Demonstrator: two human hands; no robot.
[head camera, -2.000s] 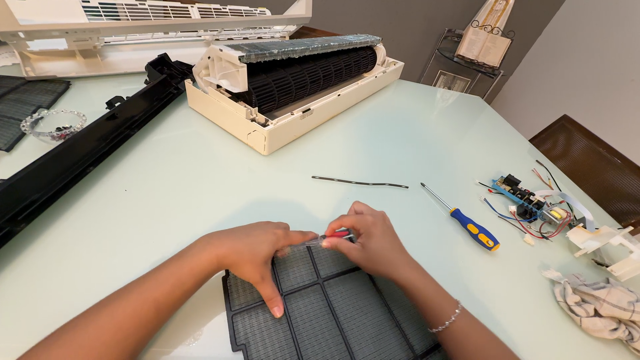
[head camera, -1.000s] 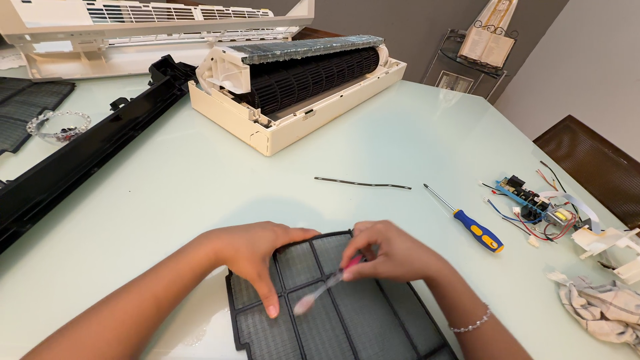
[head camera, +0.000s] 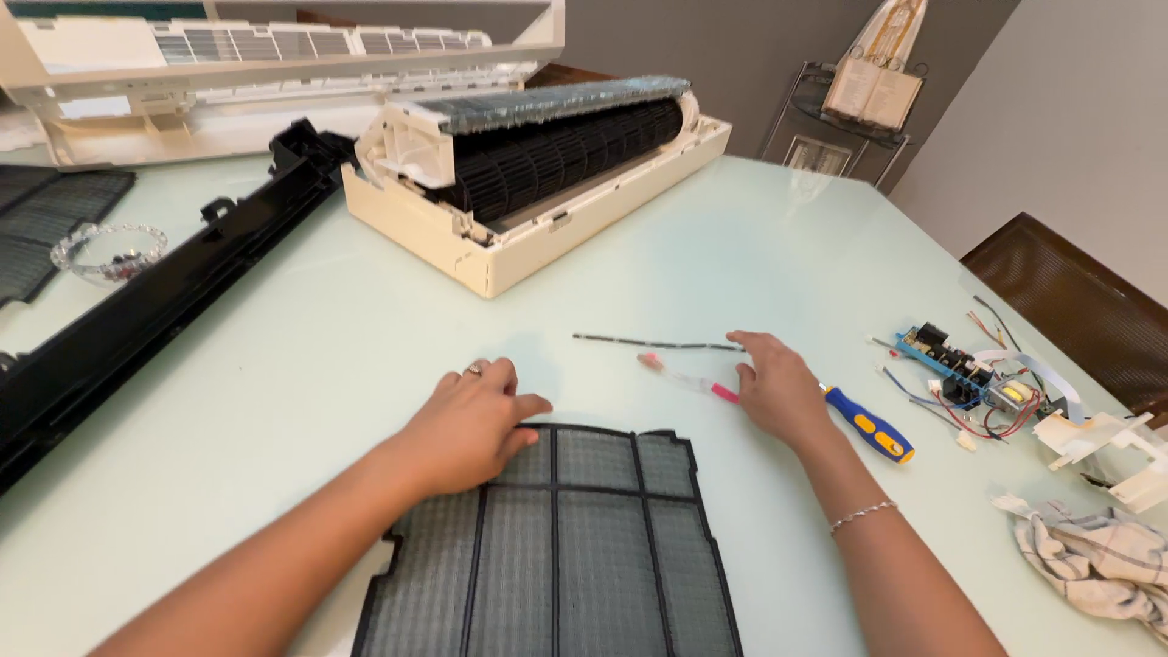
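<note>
A dark mesh air filter (head camera: 598, 538) in a black plastic frame lies at the bottom centre. My left hand (head camera: 484, 424) is at its upper left edge, thumb and fingers apparently pinching the frame. To the right of the filter's top, my right hand (head camera: 776, 388) is low over the table, its fingers spread a little. A clear toothbrush (head camera: 684, 377) with a pink part on its handle points left from under this hand; whether it is gripped cannot be told. By the fingertips lies a thin dark strip (head camera: 657, 343). A blue and yellow screwdriver (head camera: 871, 427) lies just beyond the wrist.
The air conditioner's cream base with its black fan drum (head camera: 566, 155) stands behind. A long black plastic tray (head camera: 173, 292), a beaded bracelet (head camera: 109, 254), another filter (head camera: 55, 224) and a white casing (head camera: 274, 82) are left. A circuit board (head camera: 949, 365) and a cloth (head camera: 1095, 557) lie right.
My right hand has moved from the filter to the right with the toothbrush, near the dark strip. The filter now lies at a different angle, and my left hand has shifted along its edge.
</note>
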